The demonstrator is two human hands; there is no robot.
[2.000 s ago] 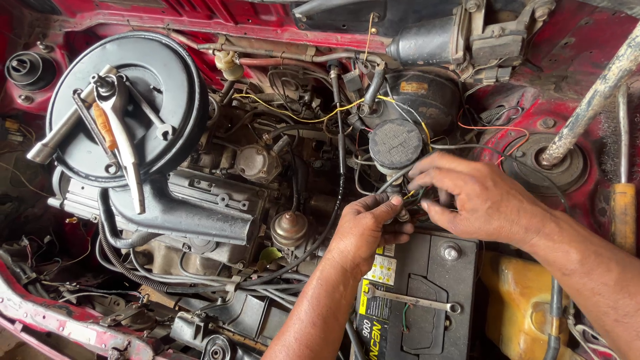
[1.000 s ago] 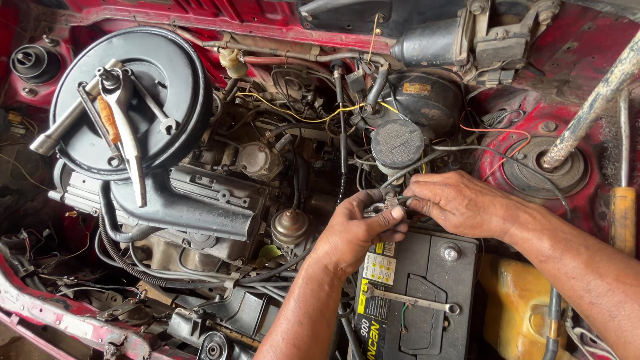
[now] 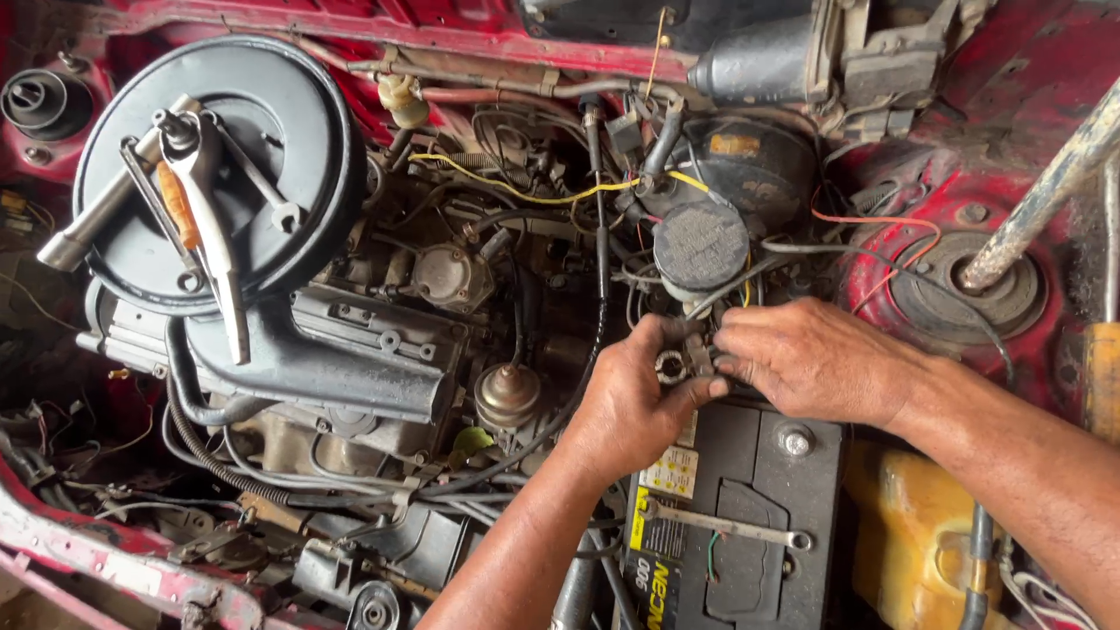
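Between my two hands, just above the rear edge of the car battery (image 3: 761, 525), is a metal battery cable terminal clamp (image 3: 672, 367) with a ring-shaped opening. My left hand (image 3: 626, 402) grips it between thumb and fingers. The fingertips of my right hand (image 3: 814, 359) pinch at the clamp's right side, where a cable end seems to be; my fingers partly hide it. A combination wrench (image 3: 731, 525) lies across the battery top. The bare battery post (image 3: 795, 440) stands at the battery's right. Behind my hands sits the round black cap of a fluid reservoir (image 3: 701, 246).
A ratchet (image 3: 210, 236), a socket tool (image 3: 114, 192) and wrenches lie on the round air cleaner housing (image 3: 324, 114) at the left. A painted metal rod (image 3: 1050, 192) rises from the right strut tower. A yellowish plastic tank (image 3: 910, 534) is beside the battery.
My right hand, raised with its fingers apart two seconds ago, has come down against the clamp. My left hand has turned so that the clamp's ring shows more plainly.
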